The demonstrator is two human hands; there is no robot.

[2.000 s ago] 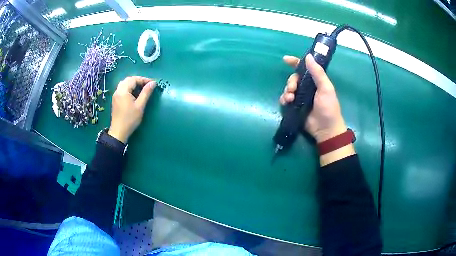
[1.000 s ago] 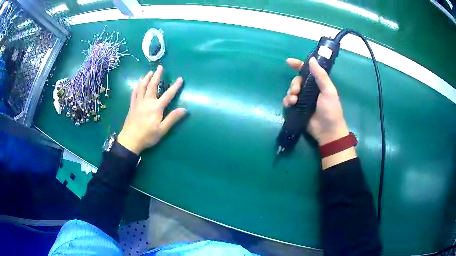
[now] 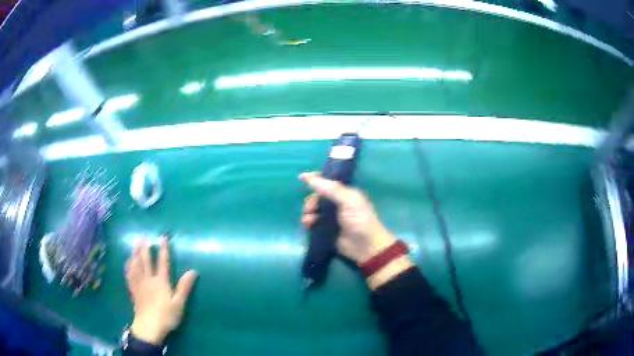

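Observation:
My right hand [image 3: 347, 215] grips the black electric screwdriver [image 3: 327, 229], its metal bit pointing down toward the green bench. A pale label shows near its top end. My left hand [image 3: 156, 288] lies palm down on the bench with its fingers spread, holding nothing that I can see. Small dark specks, likely screws [image 3: 167, 235], show faintly at its fingertips; the hand and blur hide most of them. The purple-white lead bundle [image 3: 83, 226] lies to the left of my left hand.
A white ring [image 3: 146, 185] lies beyond my left hand. The black cord [image 3: 439, 215] runs down the bench right of my right hand. A white edge strip [image 3: 278, 130] crosses behind, with a green surface [image 3: 347, 49] beyond and a small yellowish item [image 3: 295, 42] on it. Metal frames stand at both sides.
The view has tilted up and swung right, showing more of the green surface beyond the strip. My left hand has opened from a pinch and lies flat. My right hand still holds the screwdriver.

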